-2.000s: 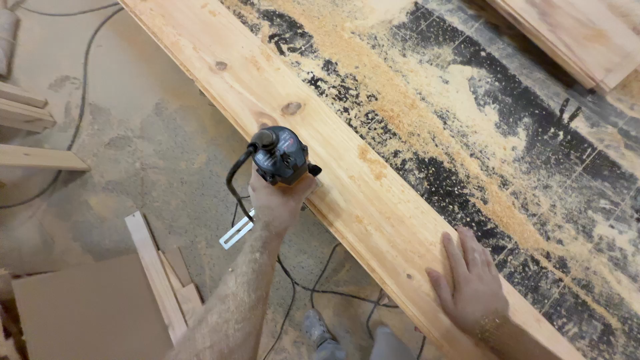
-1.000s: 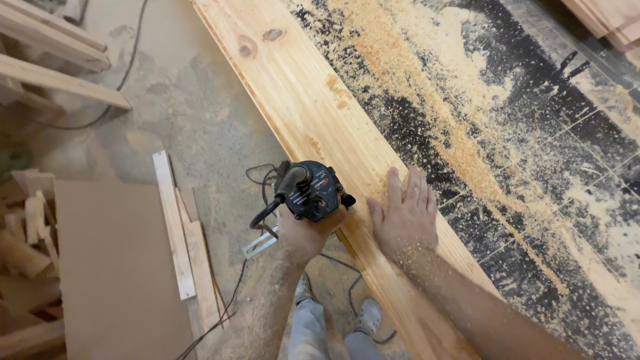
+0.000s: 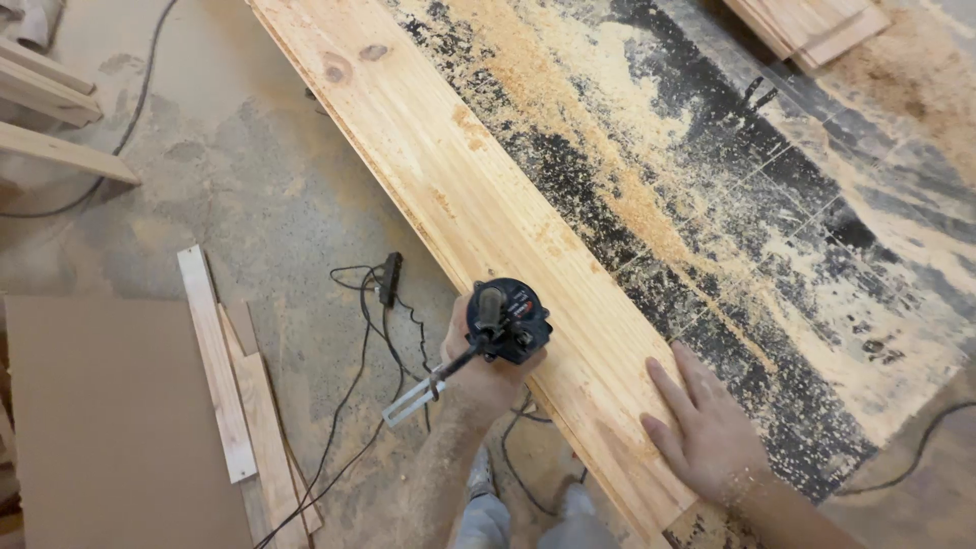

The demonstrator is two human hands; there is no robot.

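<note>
A long pine board (image 3: 488,198) lies diagonally over a black tabletop (image 3: 854,221) strewn with sawdust, its near edge overhanging the floor. My left hand (image 3: 484,374) is wrapped around a black corded trim router (image 3: 507,320), which stands upright at the board's near edge; its bit and base are hidden. A slotted metal guide bar (image 3: 412,402) sticks out on the router's left. My right hand (image 3: 705,427) rests with spread fingers on the board's far edge, close to its lower right end, and holds nothing.
Cables and a black power strip (image 3: 390,279) lie on the floor below the board. To the left are a brown panel (image 3: 114,419), wood strips (image 3: 217,366) and lumber ends (image 3: 65,152). More boards (image 3: 808,27) are stacked at the upper right. My feet are under the board's edge.
The router in my left hand has moved along the board's near edge toward its lower right end. My right hand has also shifted along the board, away from the router since one second ago.
</note>
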